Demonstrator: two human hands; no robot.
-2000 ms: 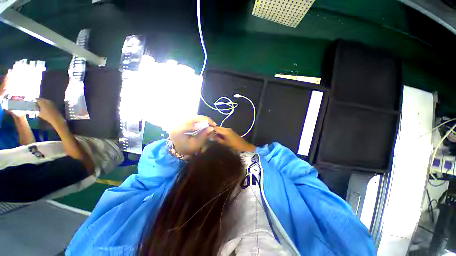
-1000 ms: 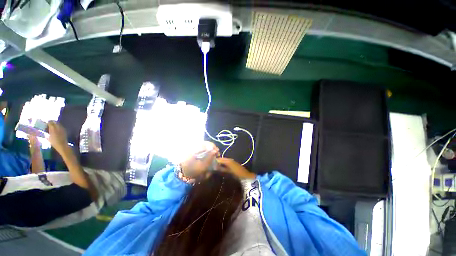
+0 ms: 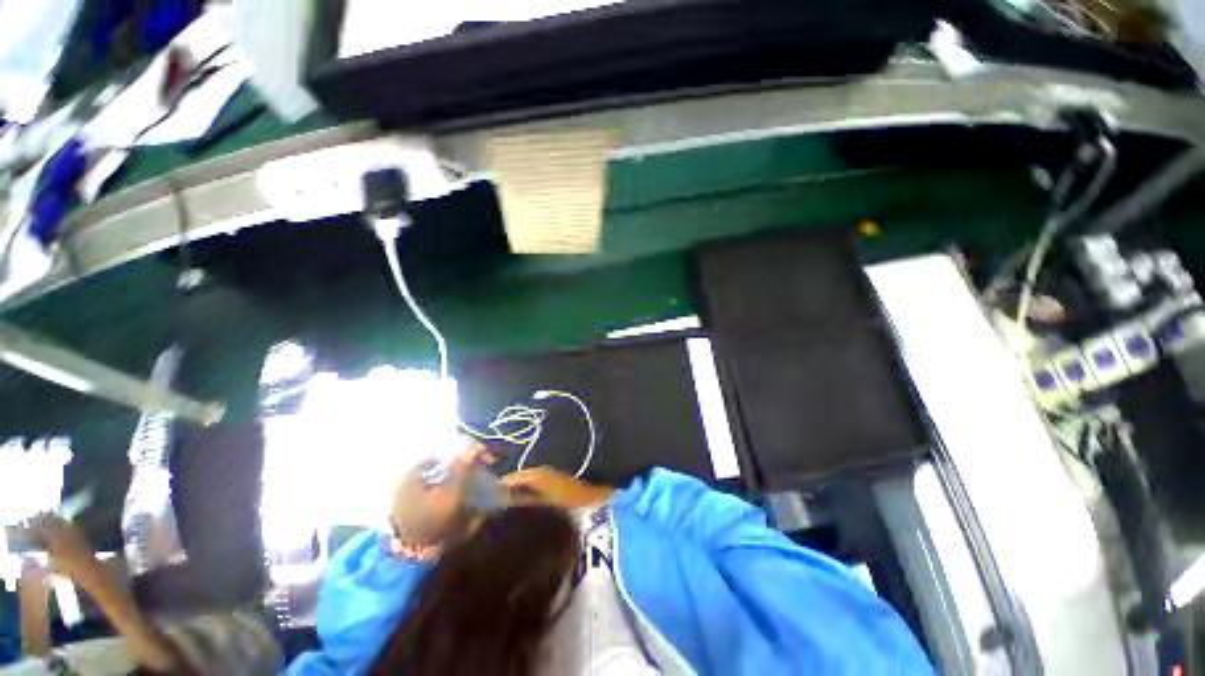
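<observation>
My left hand (image 3: pixel 430 505) is closed around a small pale unit (image 3: pixel 484 491), blurred and mostly hidden by fingers and hair. My right hand (image 3: pixel 552 486) meets it from the right; its fingertips are blurred and what they pinch is unclear. A thin white cable (image 3: pixel 426 321) runs from a black power adapter (image 3: pixel 385 193) down to loose loops (image 3: pixel 518 423) just beyond my hands. One strand drops towards my fingers. A loose cable end lies at the top of the loops.
An overexposed white stack (image 3: pixel 350 456) stands left of my hands. Black trays (image 3: pixel 806 357) lie right, with a white bar (image 3: pixel 714 407) beside them. A perforated board (image 3: pixel 551 192) is near the rail. A co-worker's hand (image 3: pixel 66 548) shows far left. Sockets (image 3: pixel 1103 357) are far right.
The view has tilted up and turned, showing more of the rail and upper shelf; the bench appears lower and further left. Both hands stay together at the pale unit.
</observation>
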